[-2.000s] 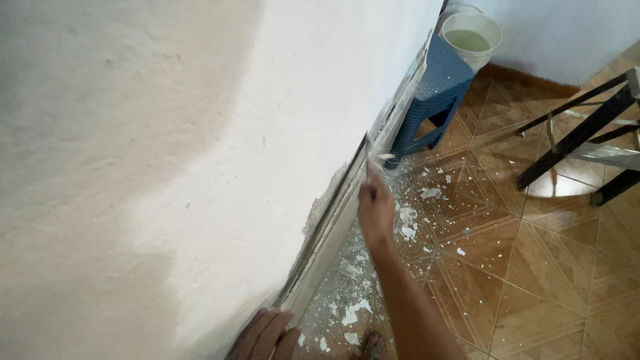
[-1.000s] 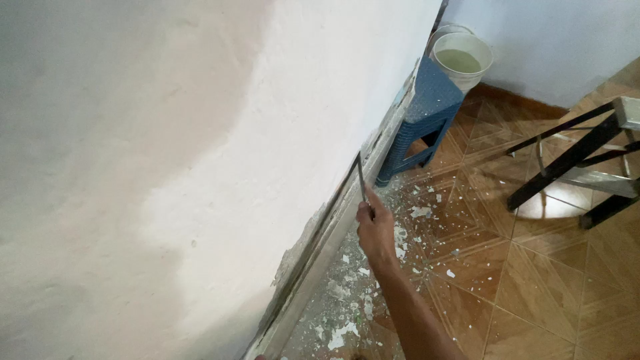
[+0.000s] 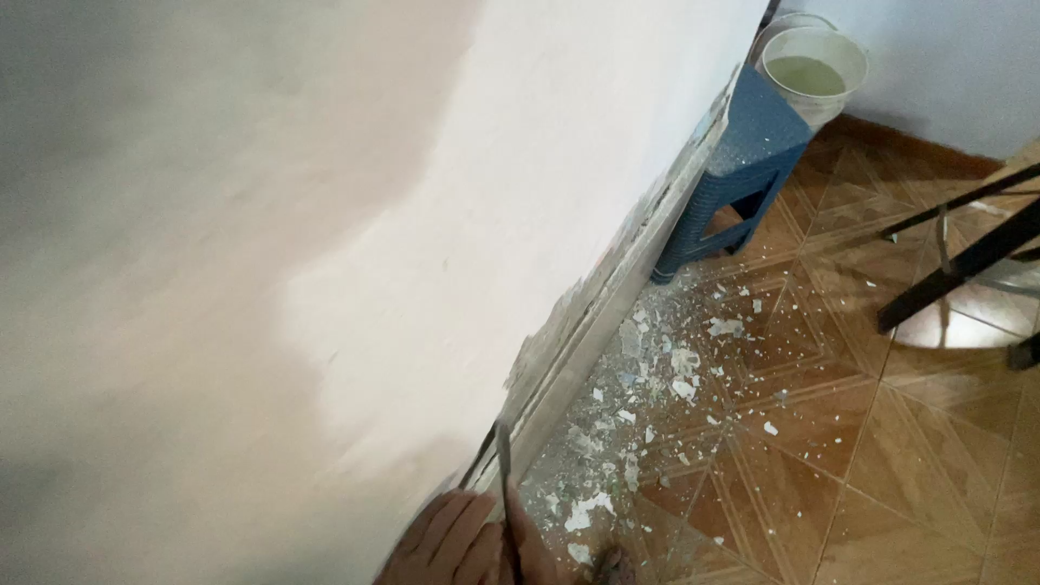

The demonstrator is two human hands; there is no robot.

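Note:
Low in the view, my left hand (image 3: 443, 536) rests on the wall's edge, its fingers over the corner. Close against it on the right, my right hand (image 3: 528, 532) grips a thin dark metal scraping tool (image 3: 504, 463), whose tip touches the edge strip. Along the edge of the pale painted wall (image 3: 504, 187) the paint is chipped away, showing rough grey plaster (image 3: 561, 341) with a dark lengthwise gap. The tool's exact kind cannot be told.
Paint flakes (image 3: 684, 388) and dust litter the tiled floor (image 3: 942, 455). A blue plastic stool (image 3: 764, 134) stands by the wall's far end, near a white bucket (image 3: 829, 101) of cloudy liquid. Dark furniture legs (image 3: 959, 272) stand at right. Part of a foot (image 3: 615, 565) shows below.
My right hand has come down along the wall edge with the tool, from near the stool to beside my left hand. More of my left hand shows than one second ago.

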